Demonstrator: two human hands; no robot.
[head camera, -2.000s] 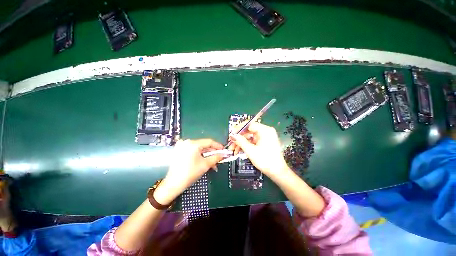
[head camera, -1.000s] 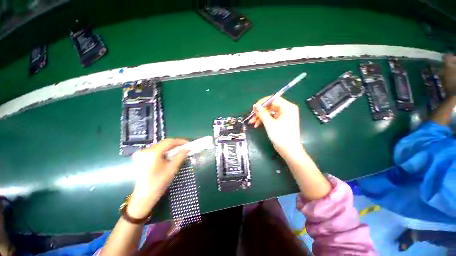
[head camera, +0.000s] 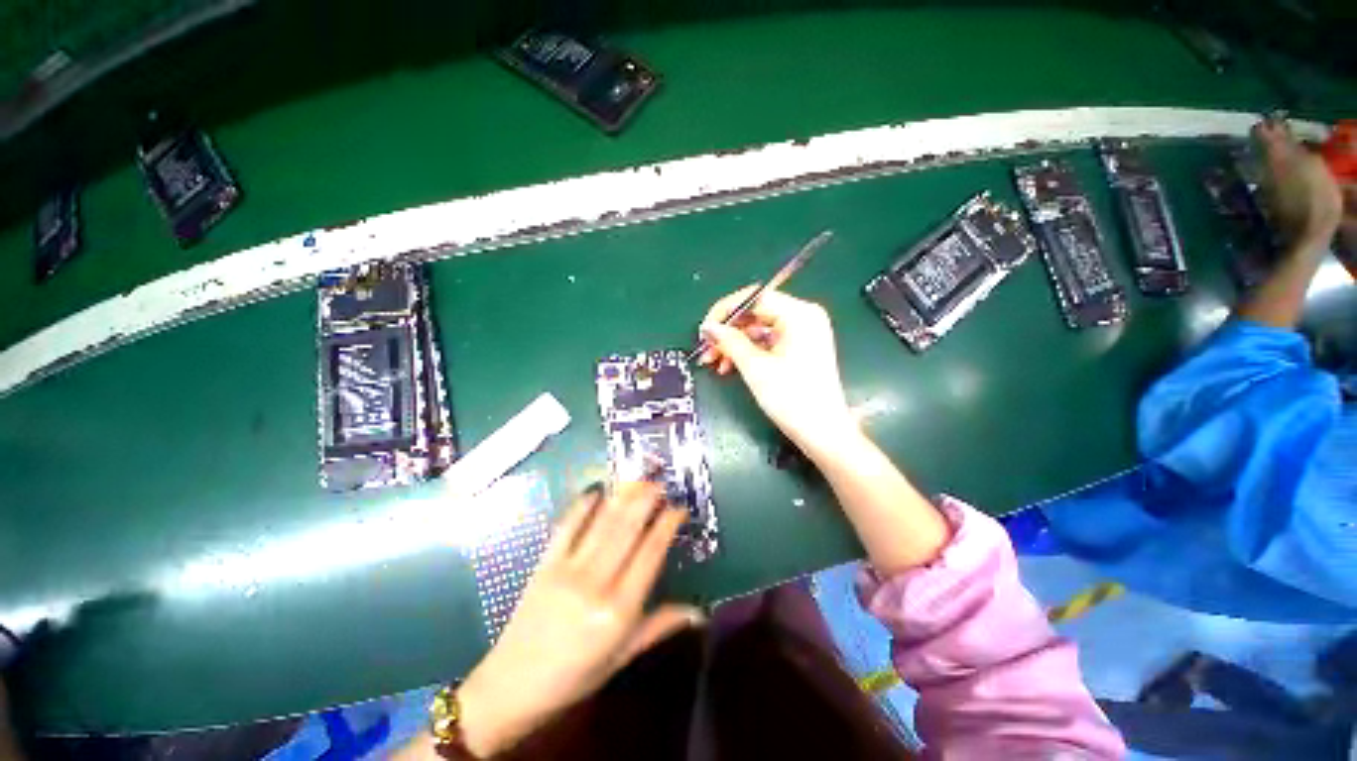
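An open phone unit lies on the green bench in front of me. My left hand is spread, fingertips on or just over the phone's lower part, partly hiding its battery. My right hand holds thin tweezers, their tip at the phone's upper right edge. A white strip lies on the bench left of the phone. The dotted sheet lies below the strip, partly behind my left hand. My right wrist hides most of the small black parts.
Phone units lie at the left, and several more at the right. Phones lie on the belt beyond the white rail. At the right, a neighbour's hand is beside a red tool.
My left hand has put down the white strip and moved onto the phone's lower part. My right hand with the tweezers stays near the phone's top. The whole view has shifted.
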